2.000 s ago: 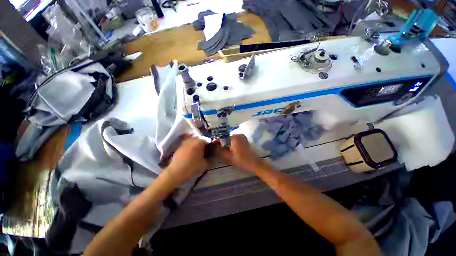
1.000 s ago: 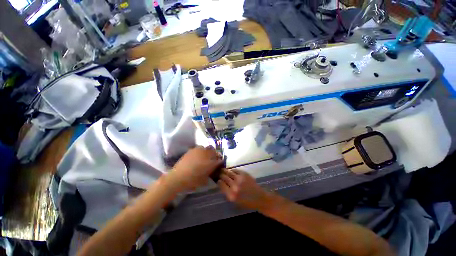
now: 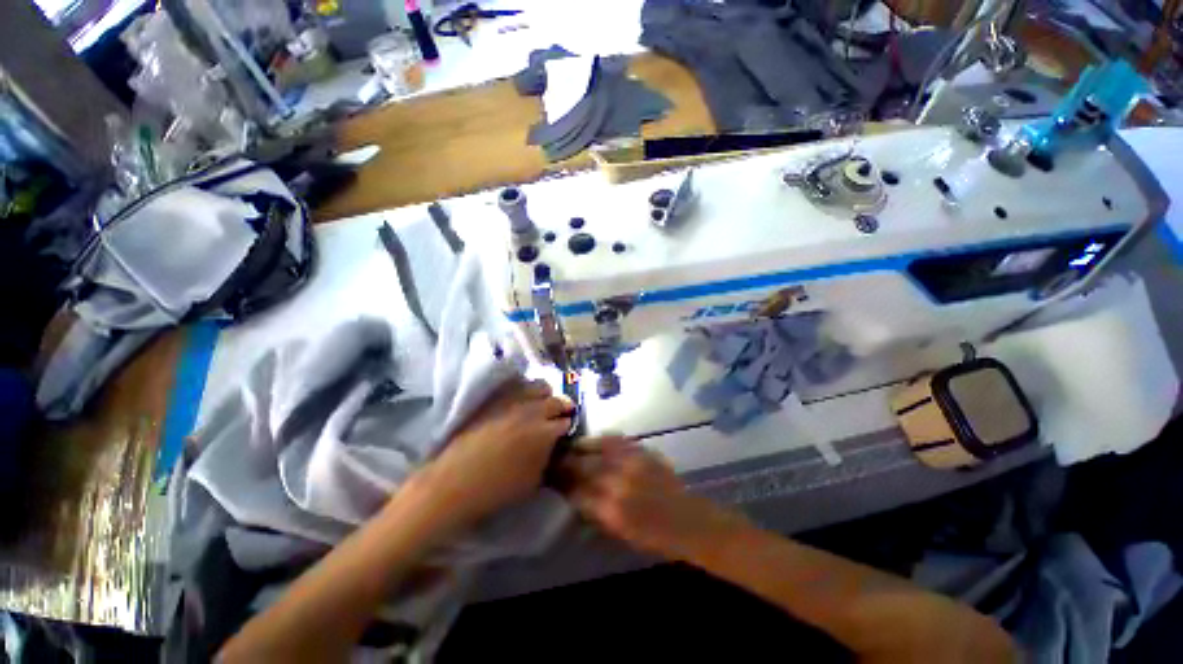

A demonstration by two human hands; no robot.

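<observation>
The light grey garment [image 3: 324, 441] lies bunched left of the needle, with dark grey strips showing. My left hand [image 3: 513, 428] holds its edge just below and left of the presser foot [image 3: 571, 379]. My right hand [image 3: 623, 490] is close beside it, its fingers pinching a dark part of the cloth [image 3: 566, 457]. Both hands are slightly blurred and the fingertips partly hide the cloth. The white sewing machine [image 3: 778, 247] with a blue stripe stands over the work, its needle area lit.
Small blue-grey scraps [image 3: 759, 370] heap on the machine bed. A tan, black-rimmed container [image 3: 967, 413] stands to their right, near white cloth [image 3: 1116, 376]. A grey and black bundle [image 3: 188, 247] lies far left. Dark cut pieces [image 3: 603, 110] lie on the brown board behind.
Both hands have come from under the needle towards the front edge. The garment's left part has been pulled in and bunched into folds, baring more white table at its upper left.
</observation>
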